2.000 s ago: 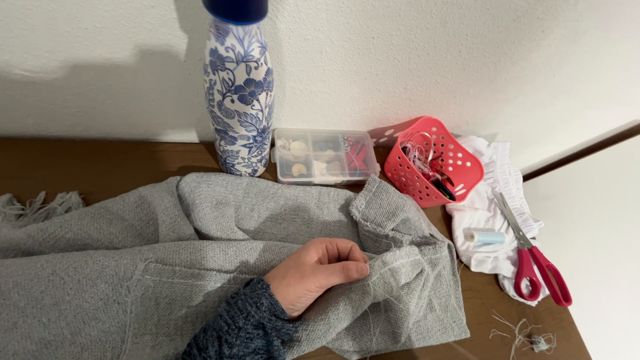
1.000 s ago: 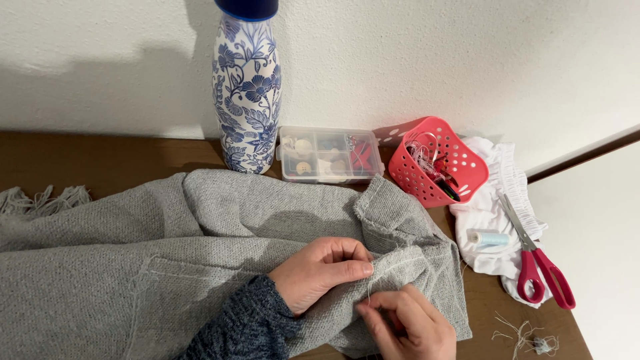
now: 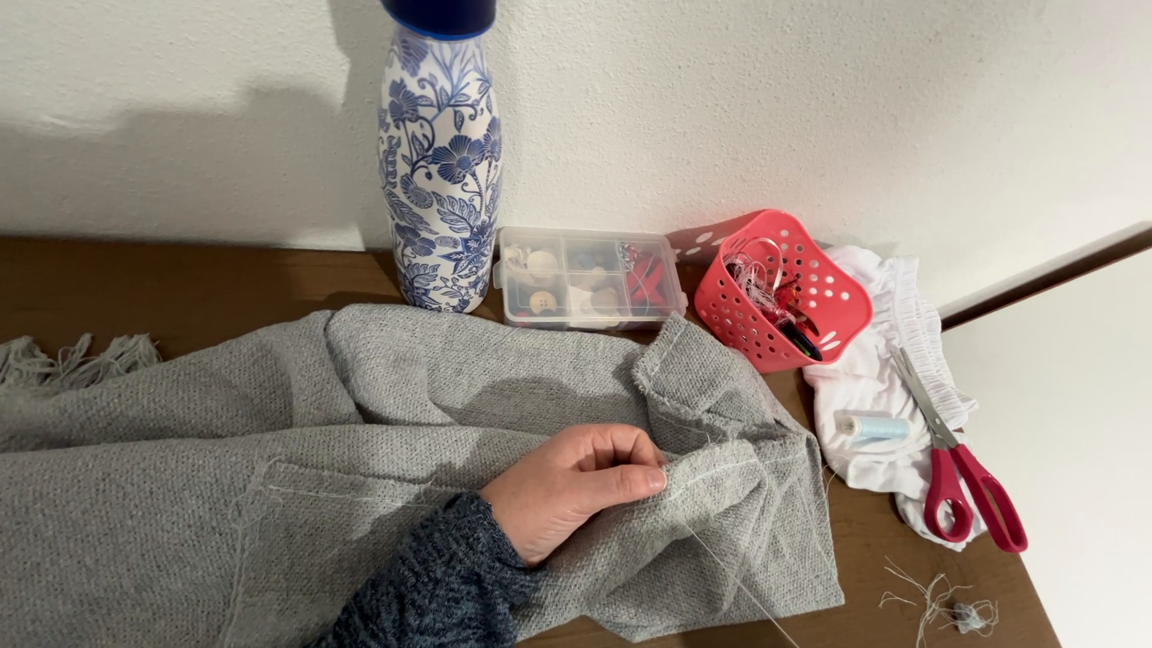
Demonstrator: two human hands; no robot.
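Note:
My left hand (image 3: 580, 490) pinches a folded edge of the grey woven fabric (image 3: 486, 378) between thumb and fingers. White stitches run along that fold, just right of my thumb. From the fold a pale thread (image 3: 733, 576) stretches tautly down to the right and leaves the bottom of the picture. My right hand is out of view. Farther left, another line of white stitching (image 3: 360, 493) crosses the fabric. Scissors with dark pink handles (image 3: 958, 477) and a spool of light blue thread (image 3: 875, 427) lie on a white gathered cloth (image 3: 864, 378) at the right.
Behind the fabric stand a blue-and-white floral bottle (image 3: 445, 180), a clear compartment box (image 3: 589, 279) with buttons, and a red perforated basket (image 3: 765, 315) of small items. Thread scraps (image 3: 940, 603) lie near the brown tabletop's (image 3: 868, 522) right edge. A white wall rises behind.
My right hand, at the fold beside my left hand one second ago, has left the view. The thread now runs out toward the bottom right. My left hand keeps its pinch on the fabric.

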